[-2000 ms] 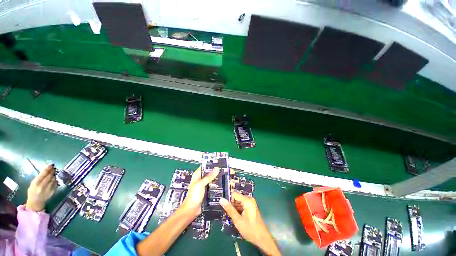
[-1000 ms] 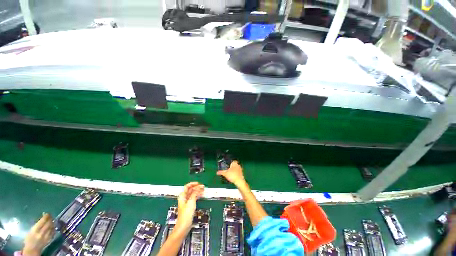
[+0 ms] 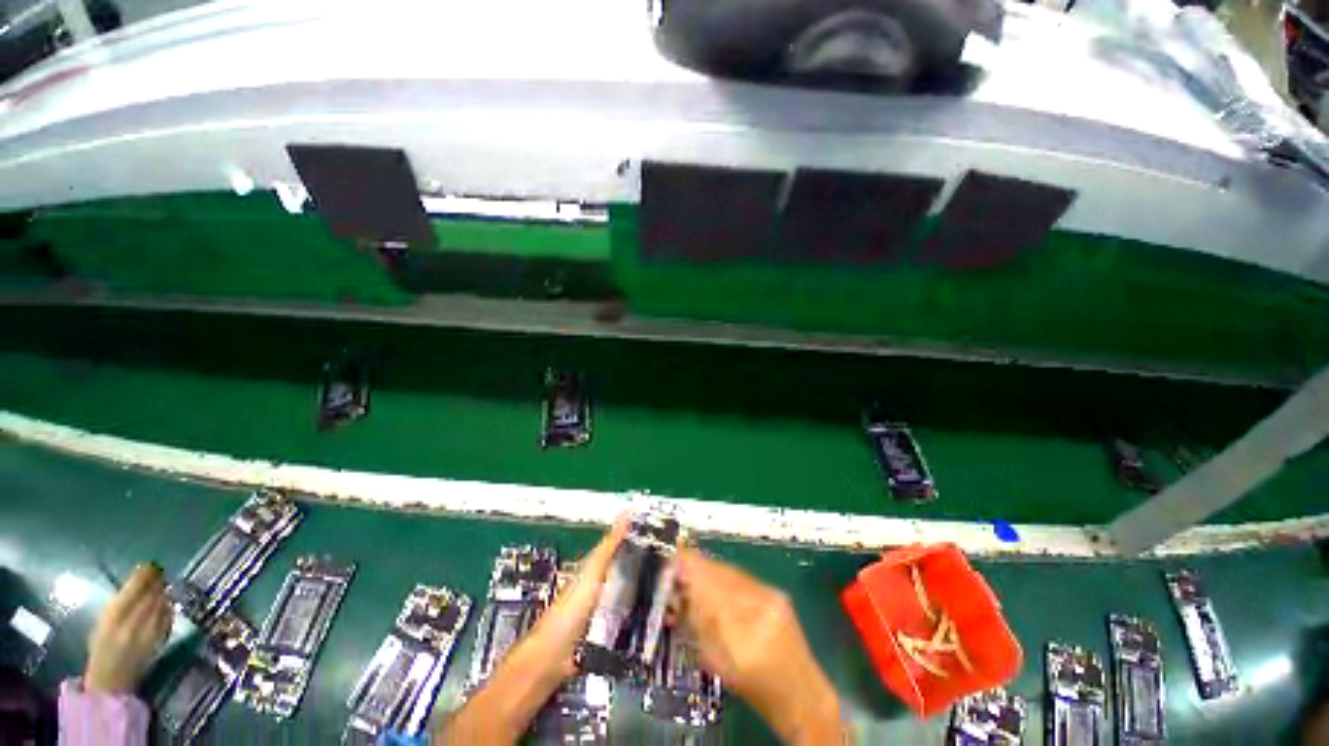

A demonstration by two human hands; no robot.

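My left hand [image 3: 554, 630] holds a phone unit [image 3: 633, 590] from its left side, tilted over the bench just inside the white rail. My right hand [image 3: 751, 630] is blurred at the unit's right edge; whether its fingers grip the unit is unclear. More phone units lie below and beside my hands, such as one [image 3: 513, 609] to the left, partly hidden by my forearm. The held unit is blurred, so its surface details do not show clearly.
A red bin [image 3: 984, 612] with tan strips stands right of my hands. Units [image 3: 567, 408] lie on the green conveyor [image 3: 714, 423] behind the white rail [image 3: 437, 491]. Black sheets [image 3: 860, 214] hang from the shelf edge. A person's hand [image 3: 128, 630] with a pink sleeve is at left.
My right hand has come back from the conveyor to the bench, beside my left. A unit is now held at my hands. The view has tipped downward.
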